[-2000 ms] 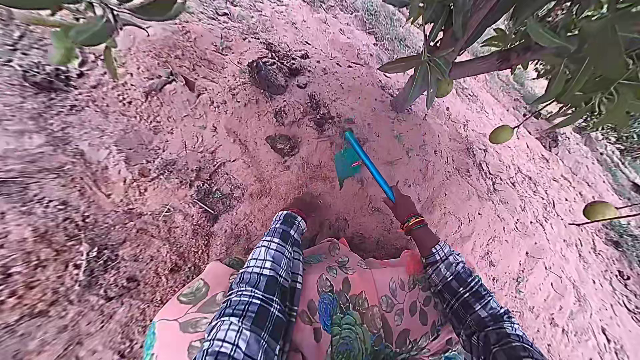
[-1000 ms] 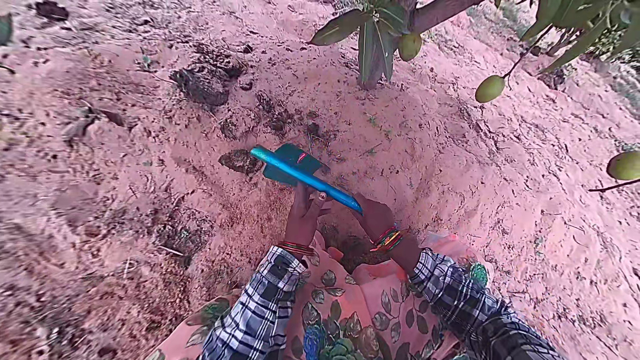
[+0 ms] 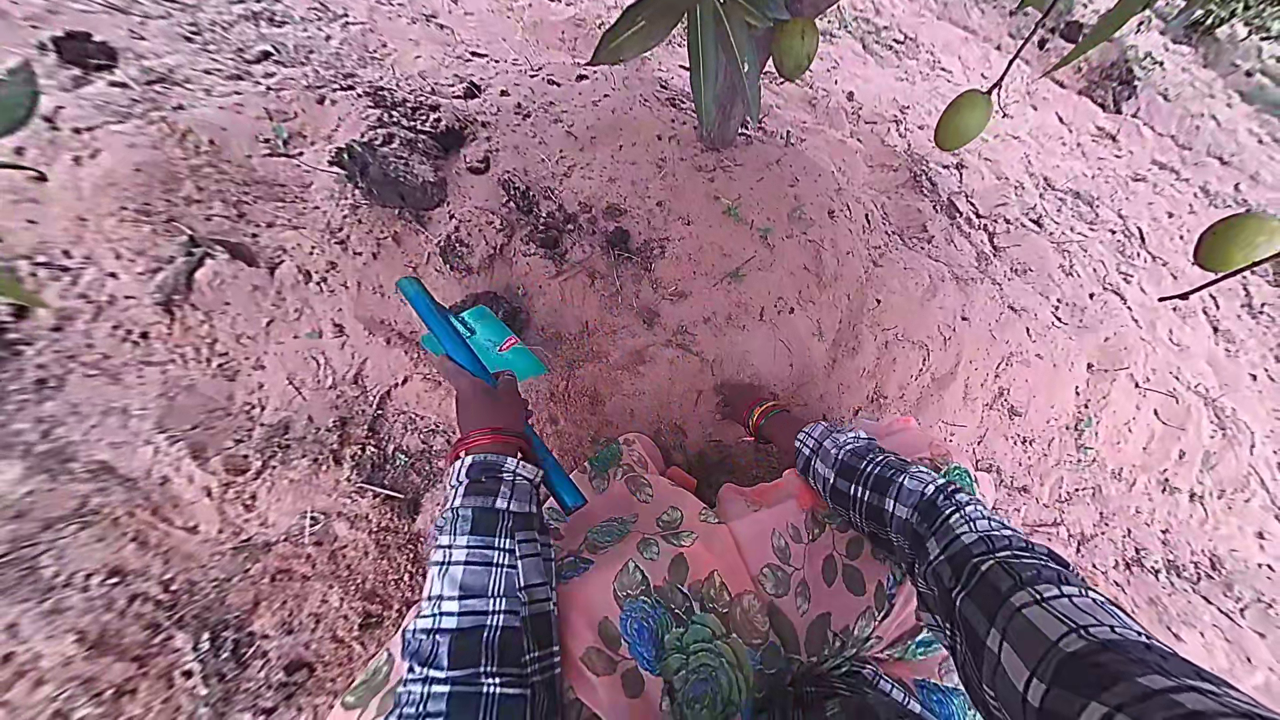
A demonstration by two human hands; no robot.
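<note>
My left hand (image 3: 490, 400) is closed around the blue handle of a hand hoe (image 3: 455, 335) with a teal metal blade. The tool is held above the soil, its handle slanting from upper left to lower right, and the blade lies just beyond my fingers. My right hand (image 3: 742, 400) reaches down to the reddish soil at the edge of a shallow hole (image 3: 735, 465) in front of my floral garment (image 3: 680, 600). Its fingers are dark and blurred, so whether they hold anything is not clear.
Dark clods (image 3: 395, 175) lie on the sandy soil beyond the hoe. Mango leaves (image 3: 722, 70) hang at the top, with green fruit (image 3: 964, 120) on a stem and another fruit (image 3: 1238, 242) at the right edge. Dry twigs and leaves are scattered at the left.
The hoe was in my right hand two seconds ago, then between both hands; now only my left hand has it, farther left. My right hand has let go and moved to the soil.
</note>
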